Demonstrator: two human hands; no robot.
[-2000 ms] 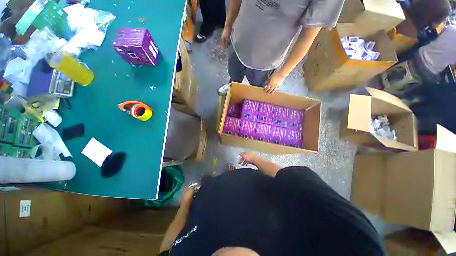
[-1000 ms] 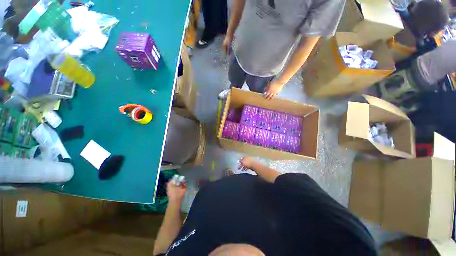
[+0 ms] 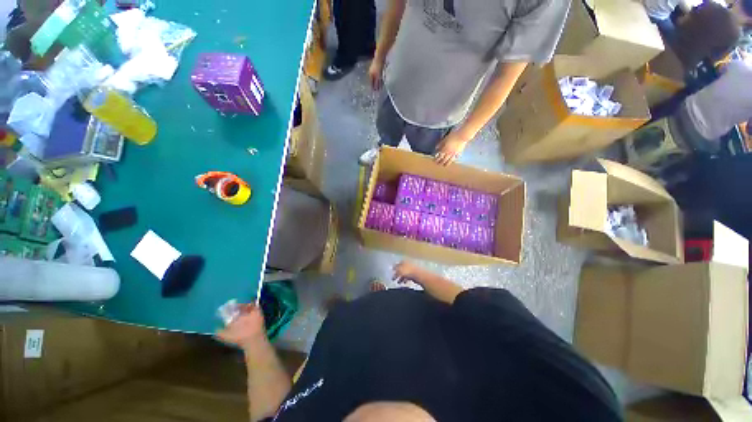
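My left hand point(image 3: 245, 326) is at the front corner of the green-topped table point(image 3: 206, 148), with a small crumpled clear piece point(image 3: 231, 311) in its fingers; what the piece is I cannot tell. My right hand point(image 3: 407, 272) is low in front of my body, just short of the open carton, and looks empty with its fingers loosely apart. The open carton point(image 3: 441, 252) stands on the floor, holding rows of purple retail boxes point(image 3: 448, 208). One purple box point(image 3: 227, 83) stands on the table.
Another person point(image 3: 462, 74) in a grey shirt stands beyond the carton, one hand on its rim. Open cartons with white parts point(image 3: 532, 124) point(image 3: 585, 199) and a large open carton point(image 3: 651, 317) are at right. An orange and yellow tape roll point(image 3: 233, 189) lies on the table.
My left hand has come up from beside my body and moved left to the table corner with the clear piece. My right hand has barely moved.
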